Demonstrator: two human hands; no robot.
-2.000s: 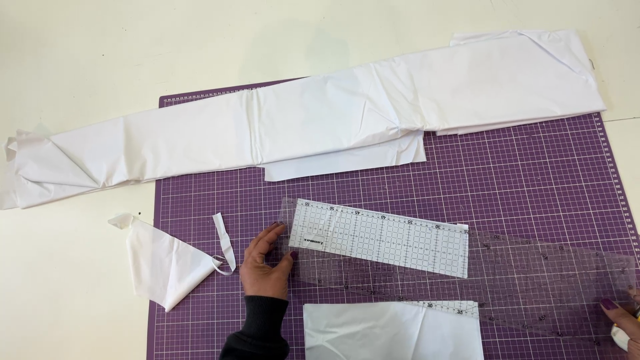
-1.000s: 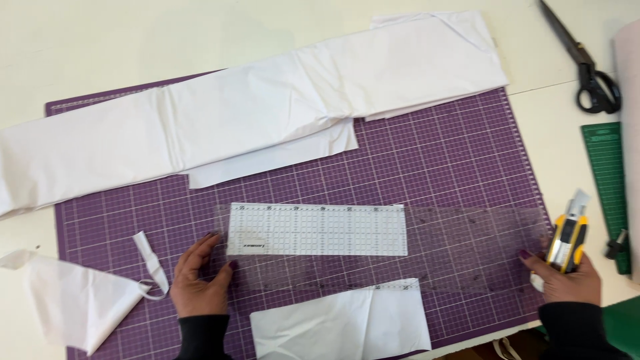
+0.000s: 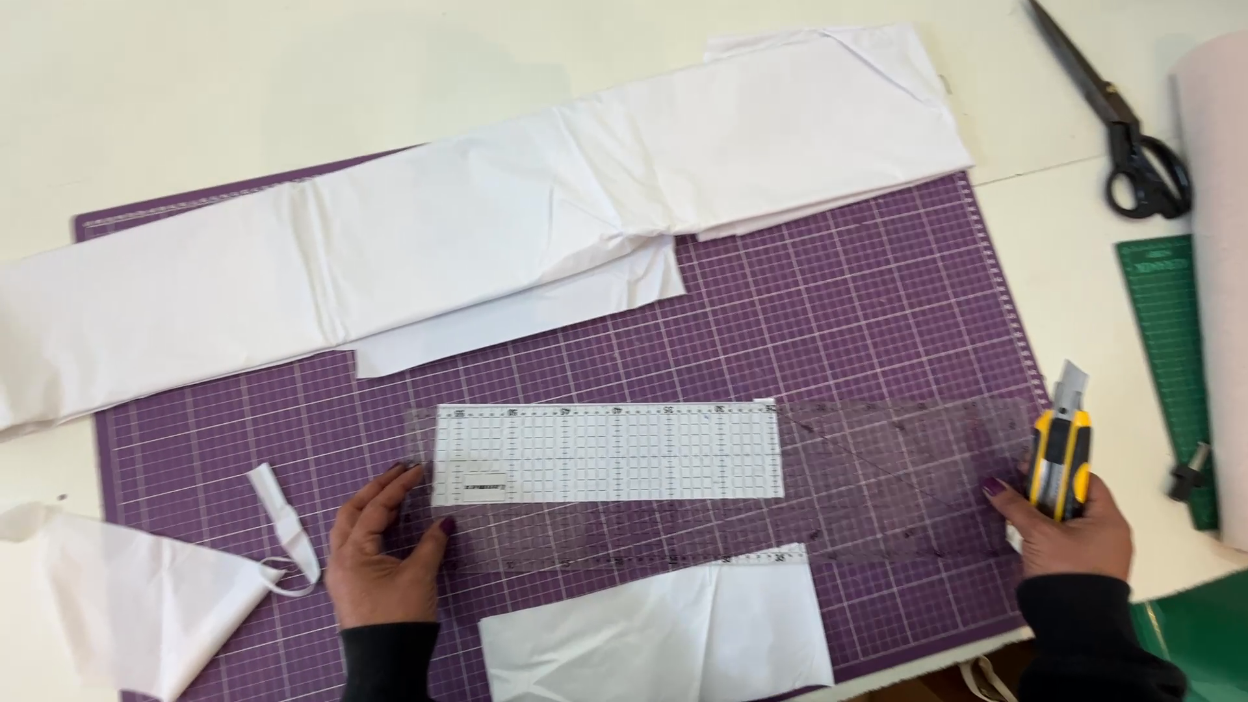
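A clear quilting ruler (image 3: 907, 478) lies across a purple cutting mat (image 3: 877, 322), over a narrow white fabric strip (image 3: 604, 453). My left hand (image 3: 385, 556) touches the ruler's left end with fingertips and thumb spread. At its right end, my right hand (image 3: 1068, 531) holds a yellow and black snap-off utility knife (image 3: 1060, 458), blade out and pointing up, while the thumb rests by the ruler's edge. Below the ruler lies a folded white fabric piece (image 3: 663, 634), its top right corner under the ruler's lower edge.
A long folded white fabric (image 3: 487, 234) crosses the mat's upper part. White scraps (image 3: 146, 595) lie at lower left. Fabric shears (image 3: 1121, 127), a green ruler (image 3: 1170, 361), a small black clip (image 3: 1188, 475) and a pale roll (image 3: 1219, 292) are at the right.
The ruler and the strip beneath it, tilted earlier, now lie nearly level in view. The view has shifted right, showing the shears and green ruler.
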